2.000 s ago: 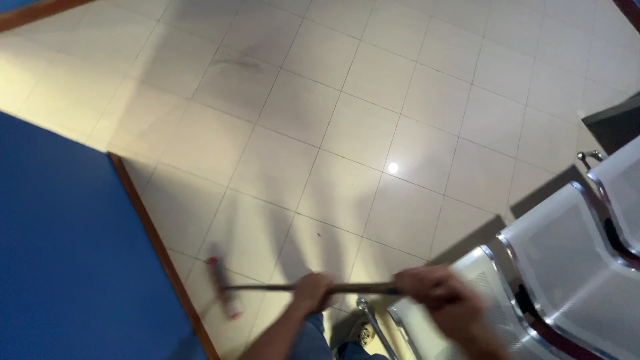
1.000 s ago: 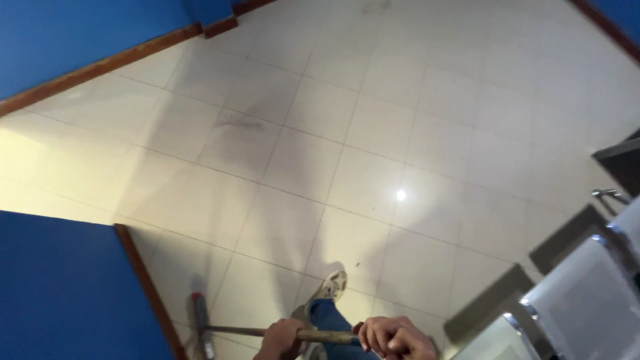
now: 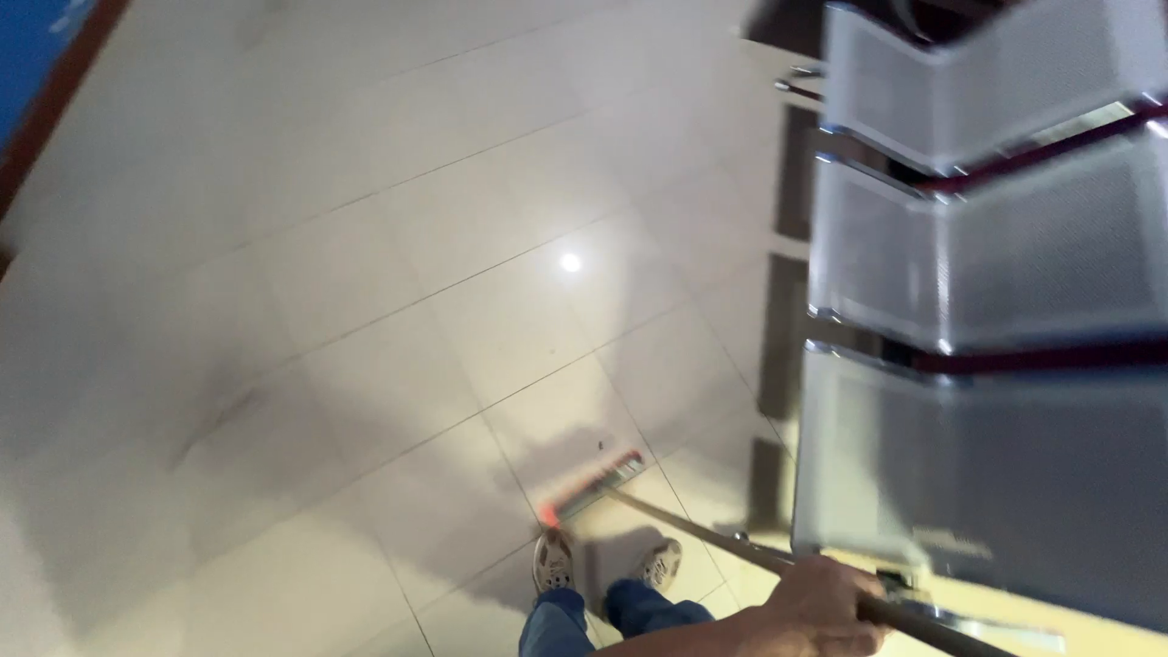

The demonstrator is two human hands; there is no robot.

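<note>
My left hand (image 3: 821, 607) grips the long brown handle of a floor broom or squeegee (image 3: 593, 488) at the lower right. The handle slants down from its head towards the lower right edge of the view. The narrow head is grey with red-orange ends and lies on the tiled floor (image 3: 438, 347), just ahead of my light patterned shoes (image 3: 554, 561). Blur hides whether it has bristles or a blade. A small dark speck (image 3: 600, 445) lies on the tiles beyond the head. My right hand is out of view.
A row of perforated metal seats (image 3: 1031, 246) runs along the right side, close to the handle and my hand. A blue wall (image 3: 36, 55) with a reddish-brown baseboard (image 3: 64, 91) stands at the upper left. Light glares on the floor tiles.
The tool's head has moved from beside the blue partition at the left to in front of my shoes. My right hand, earlier on the handle, has left the view. The view has turned towards the seats.
</note>
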